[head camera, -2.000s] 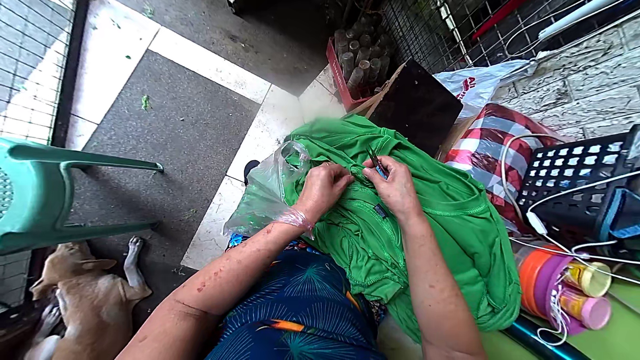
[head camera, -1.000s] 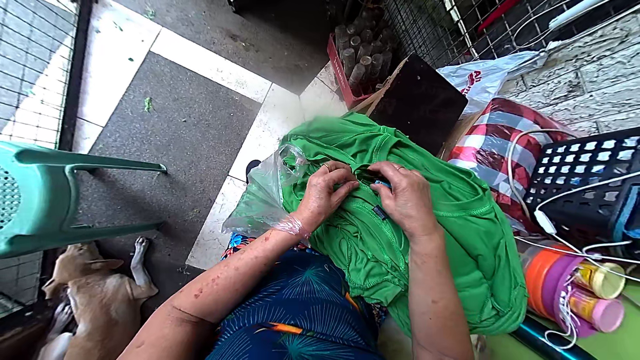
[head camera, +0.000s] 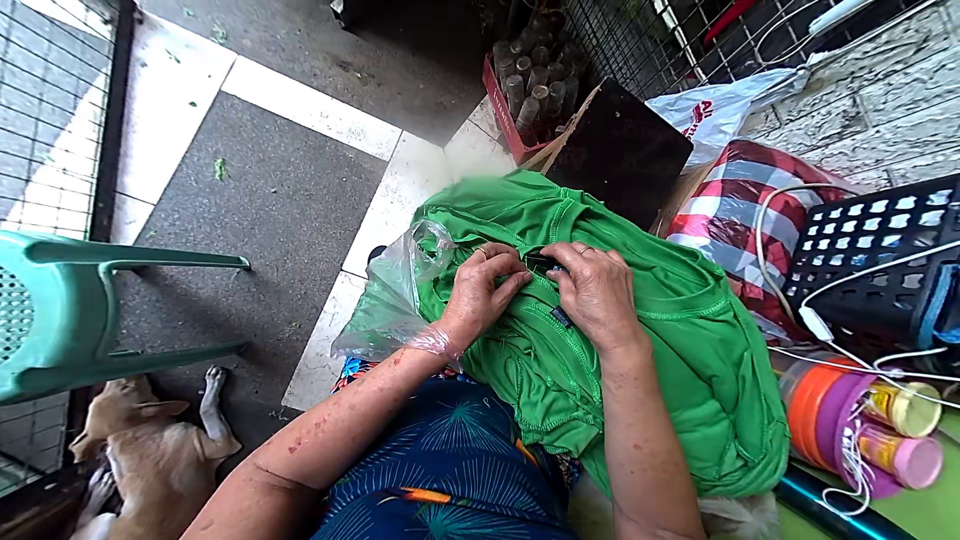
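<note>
A bunched green knit garment (head camera: 675, 360) with overlocked seams lies over my lap. My left hand (head camera: 487, 289) pinches its fabric near a seam, and a clear plastic bag (head camera: 390, 300) hangs around that wrist. Close beside it, my right hand (head camera: 592, 292) grips a small dark tool with a bit of blue, mostly hidden by the fingers; its kind cannot be told. Between the fingertips a dark gap in the cloth and thin threads show. A small dark label (head camera: 561, 317) sits on the seam just below.
A green plastic stool (head camera: 52, 315) stands at left, with a dog (head camera: 157, 457) lying below it. Beyond the garment are a red crate (head camera: 506, 112) of glass bottles and a dark board (head camera: 619, 150). At right are a black plastic basket (head camera: 862, 247), white cords and colourful containers (head camera: 832, 412).
Two seconds ago the tool stuck up from my right fingers; now it is mostly covered by them. My right hand has turned inward over the cloth, fingertips nearer the seam.
</note>
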